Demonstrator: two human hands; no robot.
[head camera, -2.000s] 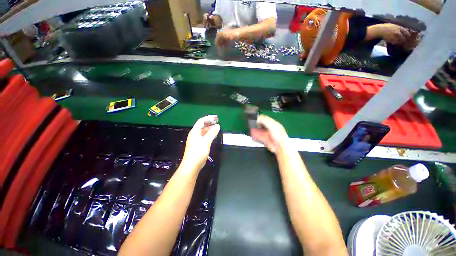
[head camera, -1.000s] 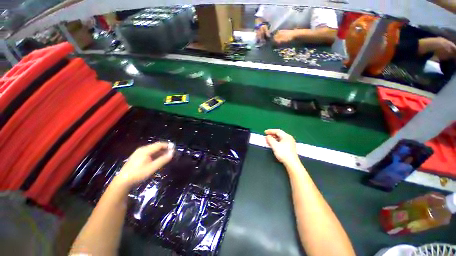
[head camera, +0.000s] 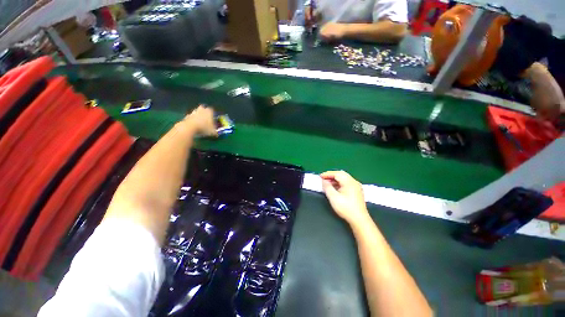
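A blue- and yellow-edged unit (head camera: 224, 125) is at the fingertips of my left hand (head camera: 203, 121), over the green belt. My fingers close on its left end and partly hide it. My right hand (head camera: 342, 191) is over the belt's pale metal edge, with thumb and fingertips together and nothing visible in them. The glossy black blister tray (head camera: 241, 210) lies on the bench between my arms; my left arm covers part of it. Another yellow-framed unit (head camera: 136, 106) lies further left on the belt.
Red trays (head camera: 62, 161) are stacked at the left. Dark pieces (head camera: 396, 133) and small boards lie on the belt. A red tray (head camera: 517, 133), slanted post, phone (head camera: 505, 217) and bottle (head camera: 517, 285) are at the right. People's arms (head camera: 365, 31) and small parts show opposite.
My left hand has moved from above the black tray, forward to the unit on the belt, and now grips it. My right hand stays near the belt edge. The view has shifted.
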